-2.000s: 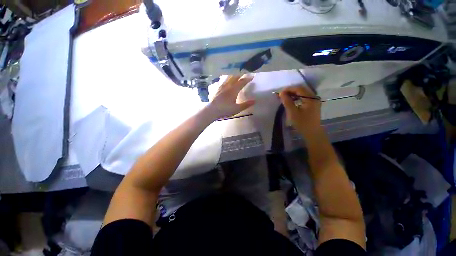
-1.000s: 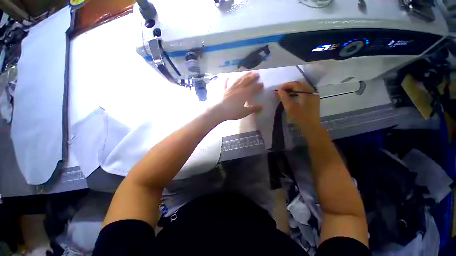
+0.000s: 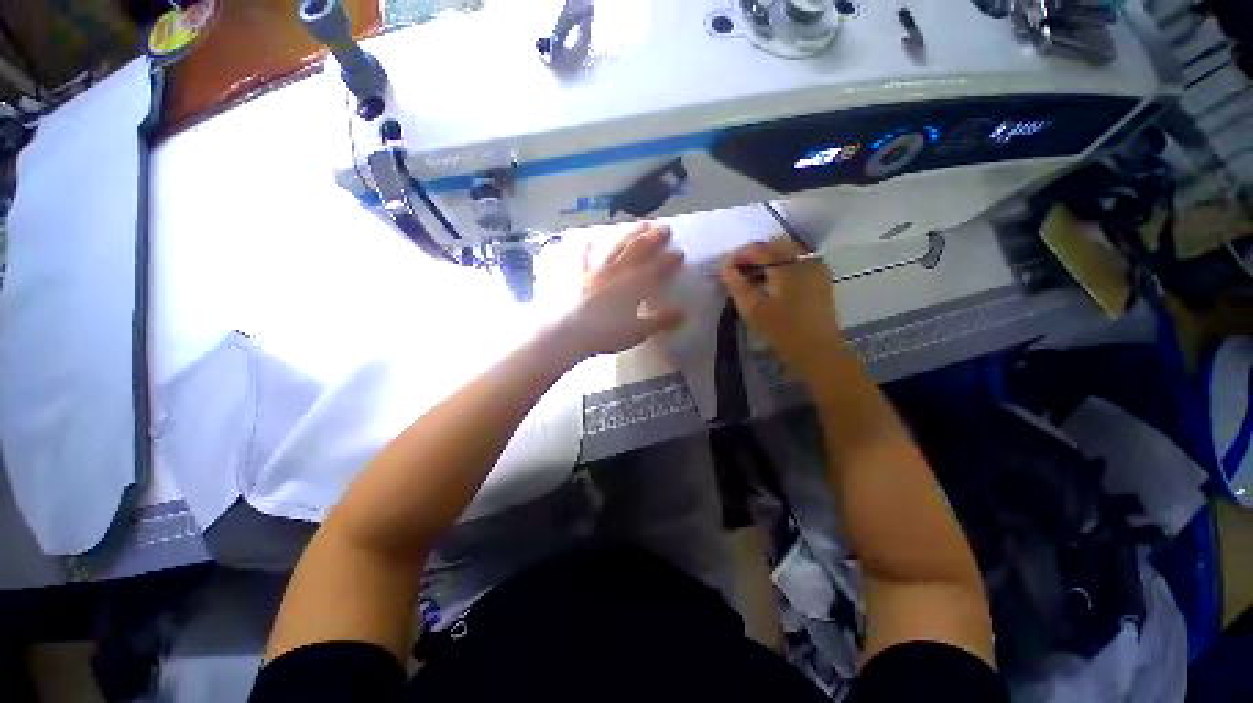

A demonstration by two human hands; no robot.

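A pale shaped cut piece (image 3: 704, 236) with a dark edge lies right of the needle under the machine arm. My left hand (image 3: 628, 291) lies spread on it, fingers apart, right of the presser foot and needle (image 3: 517, 269). My right hand (image 3: 783, 295) holds a thin dark stick, perhaps a marking pen (image 3: 772, 264), its tip end at the pale piece. A dark strip (image 3: 730, 360) runs from the piece over the table's front edge. Glare hides detail near the needle.
The lockstitch machine (image 3: 605, 151) spans the upper middle. A large pale panel (image 3: 72, 323) lies at far left. Other pale panels (image 3: 323, 426) lie under and beside my left forearm. A printed ruler (image 3: 948, 320) follows the front edge. Heaped cloth (image 3: 1134, 474) lies at lower right.
The view has shifted, so the machine and table sit further left in the picture. My left hand stays spread on the piece; my right hand still holds the stick, with its fingers slightly shifted.
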